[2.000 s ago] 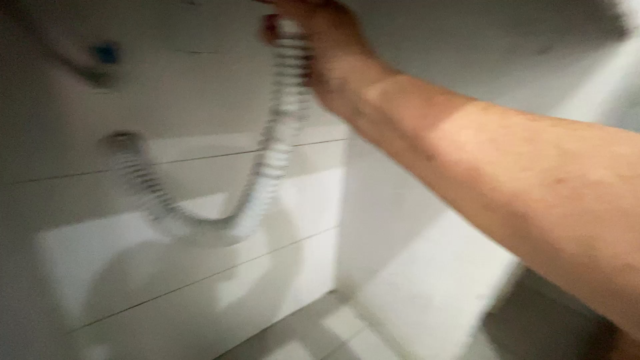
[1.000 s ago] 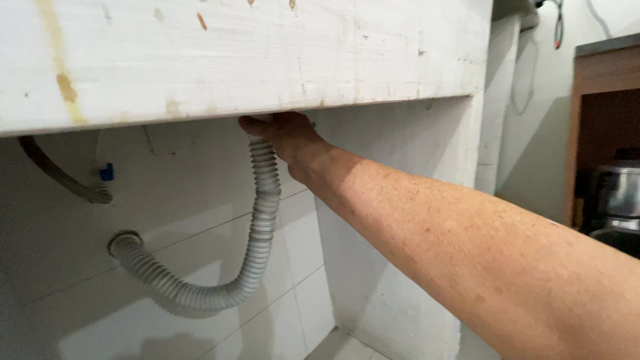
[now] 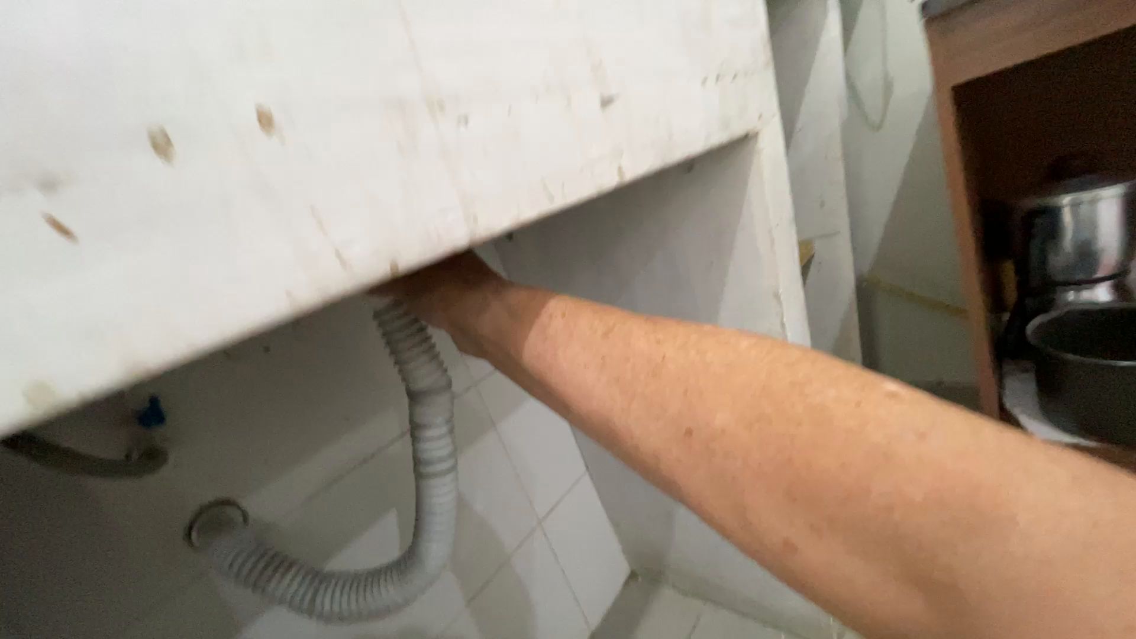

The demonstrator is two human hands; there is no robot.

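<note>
My right hand [image 3: 448, 288] reaches in from the right, under the lower edge of a stained white counter front panel [image 3: 532, 115]. It is at the upper end of a grey corrugated drain hose [image 3: 435, 444]; the panel hides its fingers, so its grip cannot be made out. From there the hose hangs down, bends in a U and runs to a round wall opening with a metal rim [image 3: 217, 524]. My left hand is out of view.
On the left, a dark flexible pipe [image 3: 89, 460] meets a fitting with a blue handle [image 3: 151, 411]. White tiles line the wall [image 3: 524, 479]. To the right, a brown wooden cabinet [image 3: 967, 222] holds a metal pot [image 3: 1078, 235] and a dark pan [image 3: 1092, 382].
The view has shifted from beneath the counter to its front panel, and has since tilted. My right hand stays by the hose's upper end, its fingers now more hidden behind the panel.
</note>
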